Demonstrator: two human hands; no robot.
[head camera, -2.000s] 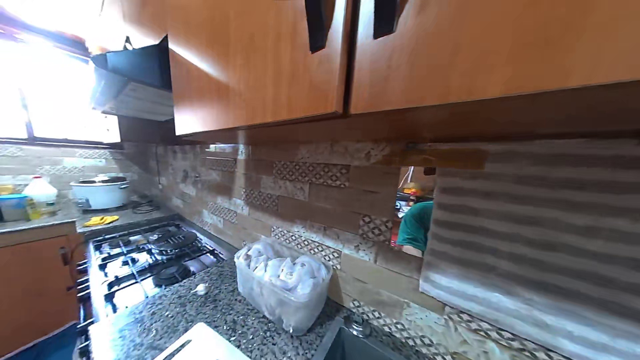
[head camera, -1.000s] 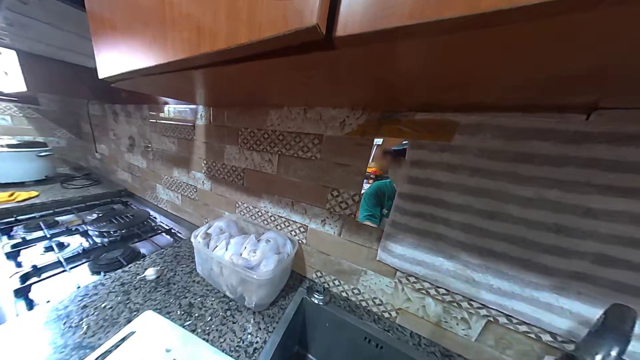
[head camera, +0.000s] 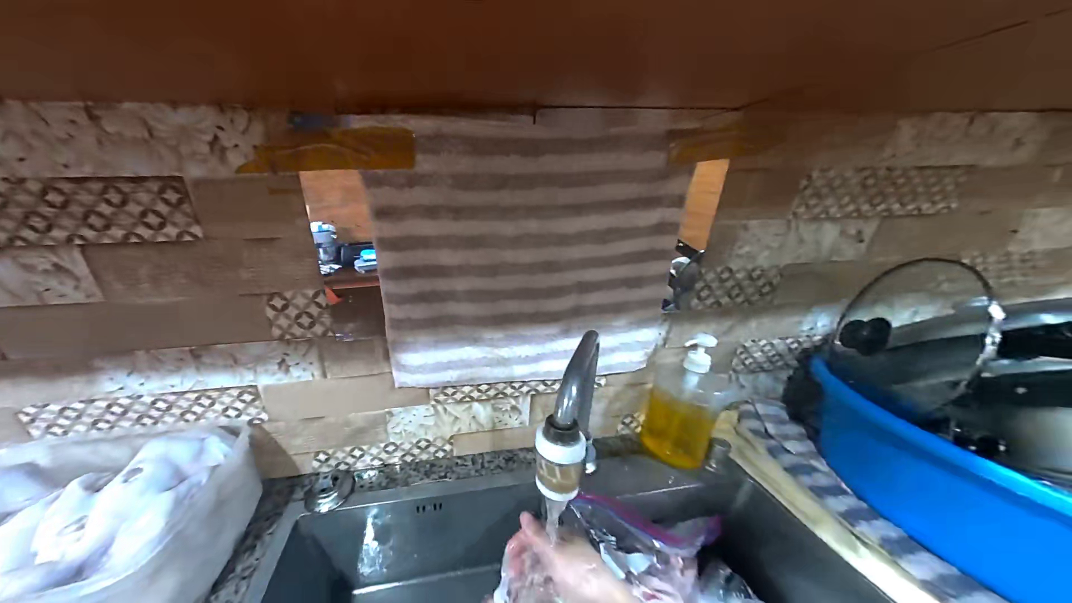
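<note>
Water runs from the faucet with a clear filter head (head camera: 561, 461) over the dark sink (head camera: 419, 544). What looks like my right hand (head camera: 578, 569) is in the stream at the bottom edge, its fingers toward the upper left. Wet clear plastic lies against the fingers, and whether they grip it cannot be told. Just right of the hand is a clear zip bag with a purple-pink edge (head camera: 645, 544), its contents unclear. No left hand can be made out.
A plastic tub of white bagged items (head camera: 243, 502) stands left of the sink. Behind the sink is a pump bottle of yellow liquid (head camera: 678, 419). A blue basin (head camera: 921, 486) with cookware and a glass lid stands at right, beside a checked cloth (head camera: 804, 469). A striped towel (head camera: 528, 268) hangs behind.
The view has swung right from the stove to the sink. A hand under running water, the zip bag, the pump bottle and the blue basin have come into view.
</note>
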